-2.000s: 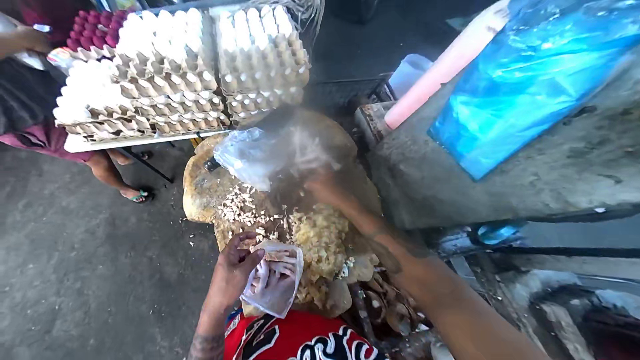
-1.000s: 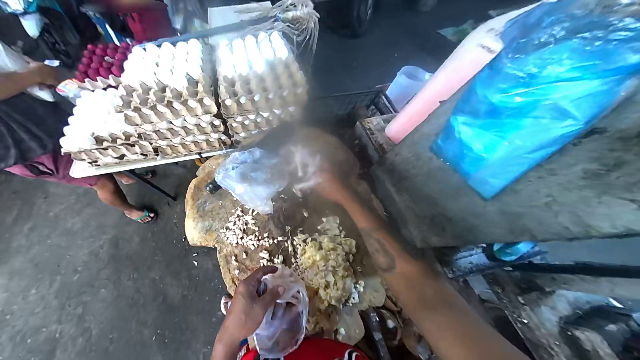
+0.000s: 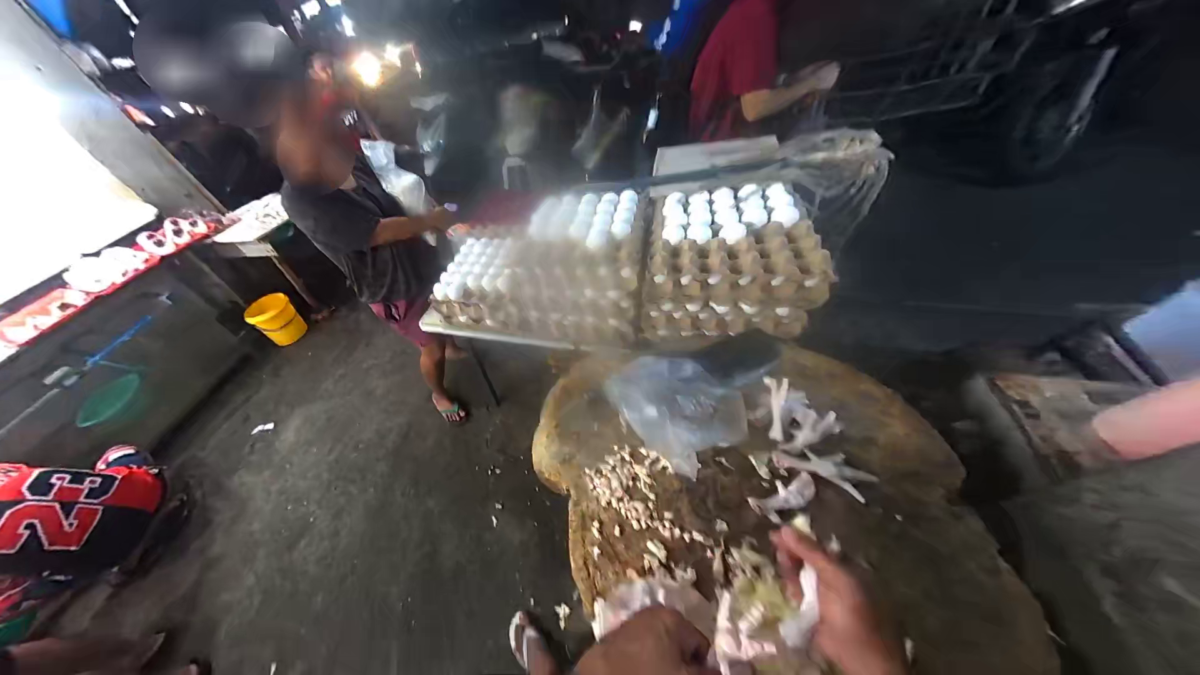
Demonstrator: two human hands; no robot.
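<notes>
At the bottom, my left hand [image 3: 645, 641] is closed on a clear plastic bag [image 3: 647, 596] with pale pieces in it. To its right, my right hand [image 3: 844, 600] has its fingers curled at pale, partly translucent material that looks like the bag's edge; blur hides the exact grip. Pale chicken feet [image 3: 741, 641] lie between the hands. Both hands are over the near part of a thick wooden chopping block [image 3: 900, 562]. Farther back on it lie more chicken feet [image 3: 806, 431], a crumpled clear plastic bag [image 3: 680, 403] and small chopped white pieces [image 3: 628, 487].
Beyond the block, a table [image 3: 506, 335] bears stacked egg trays [image 3: 741, 272]. A person in a dark shirt [image 3: 347, 225] stands at its left; another in red [image 3: 741, 66] is behind. A yellow bucket [image 3: 277, 319] and a person in a numbered jersey [image 3: 75, 520] are at left.
The view has swung up and left. My right hand has come back from the chicken feet at the far part of the block to beside my left hand, which keeps the bag.
</notes>
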